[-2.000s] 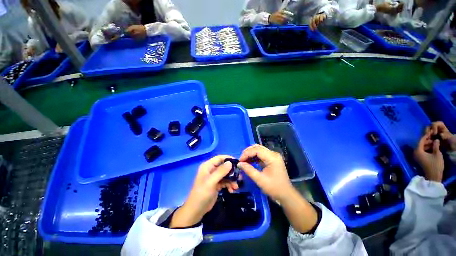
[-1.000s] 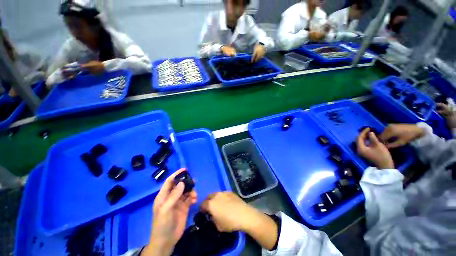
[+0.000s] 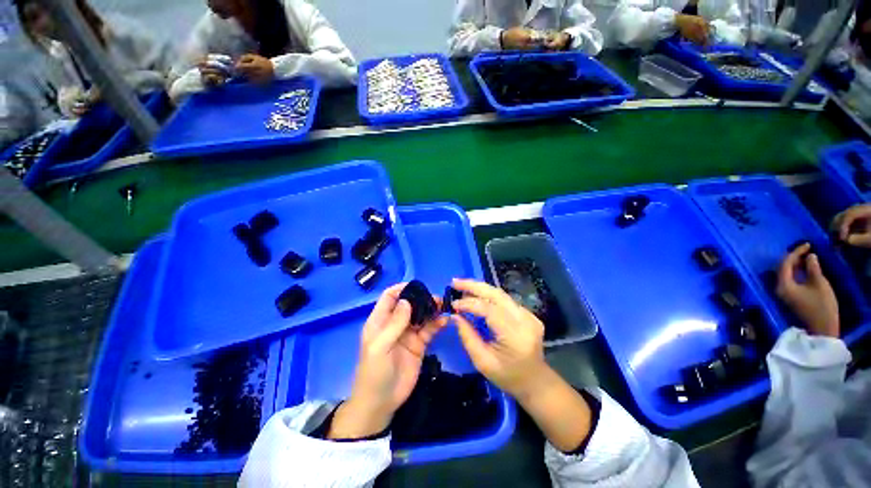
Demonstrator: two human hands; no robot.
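My left hand (image 3: 389, 348) holds a black plastic housing (image 3: 418, 301) between thumb and fingers, above the near middle tray. My right hand (image 3: 501, 341) is just to its right and pinches a small dark piece (image 3: 451, 299) in its fingertips. The piece is close to the housing; whether they touch is hard to tell. A loose pile of black housings (image 3: 449, 405) lies in the blue parts tray (image 3: 441, 250) below my hands. Several black housings (image 3: 292, 300) lie spread out in a tilted blue tray (image 3: 215, 303) at the left.
A clear-grey tub (image 3: 576, 329) of tiny dark parts stands right of my hands. Tiny black parts (image 3: 224, 396) lie in the left tray. A right-hand blue tray (image 3: 626, 286) holds black blocks. A neighbour's hand (image 3: 808, 294) is at the right. The green belt (image 3: 458, 162) runs beyond, with workers across it.
The view has swung back left. My right hand has risen from the pile and now pinches a small dark piece beside the housing, which stays in my left hand.
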